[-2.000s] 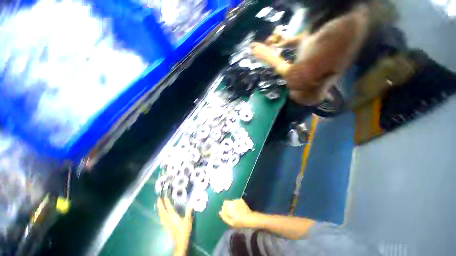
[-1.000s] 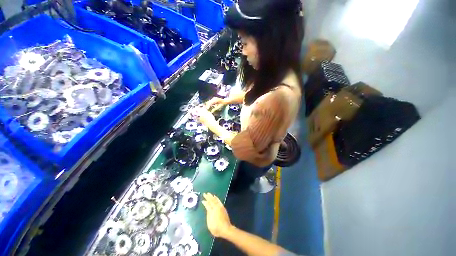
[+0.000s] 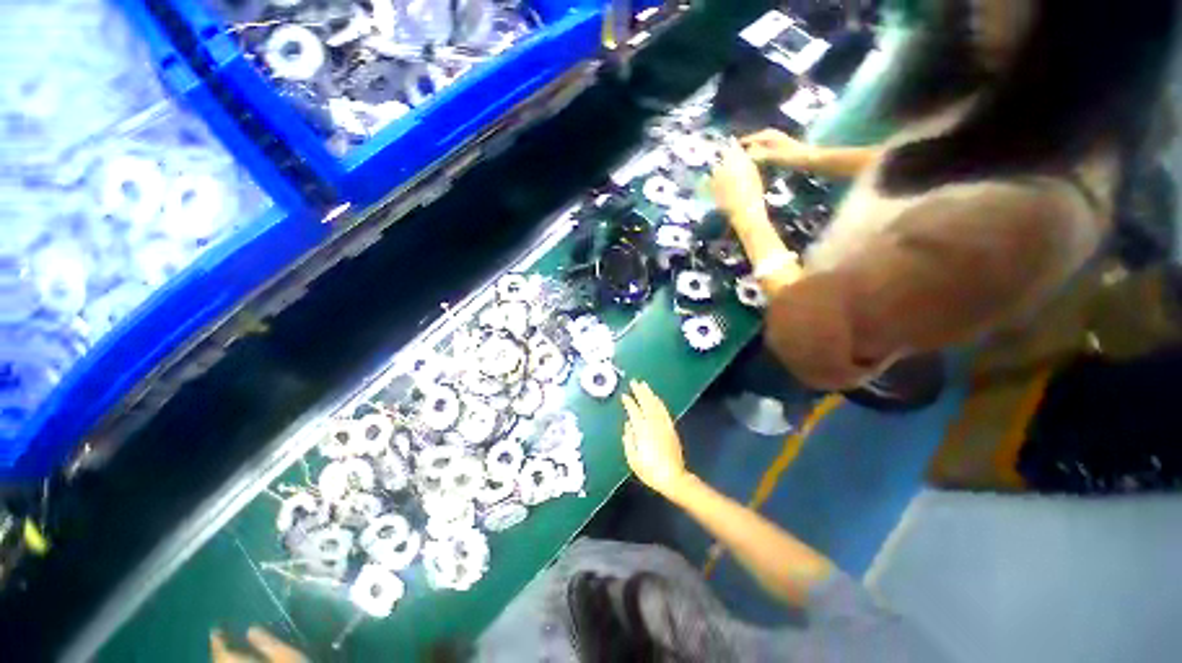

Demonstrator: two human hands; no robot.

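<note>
A large heap of whitish-grey covered stator assemblies (image 3: pixel 447 447) with thin leads lies on the green bench (image 3: pixel 544 518). My right hand (image 3: pixel 655 440) is at the heap's far right edge, near a single ring (image 3: pixel 598 378). Its fingers are extended and no part shows in it. My left hand (image 3: pixel 259 648) is cut off by the bottom edge, just nearer than the heap. Only some fingers show, and whether it holds anything cannot be told.
A neighbouring worker's hands (image 3: pixel 745 181) handle parts at the upper right, beside dark parts (image 3: pixel 622 259) and scattered rings (image 3: pixel 701 332). Blue bins (image 3: pixel 441 110) with white rings stand beyond the bench's metal edge and a dark gap. A yellow floor line (image 3: pixel 784 456) runs at right.
The view has swung from the bins and neighbour back down to the heap. My left hand has come into the bottom edge. My right hand stays beside the heap, fingers extended.
</note>
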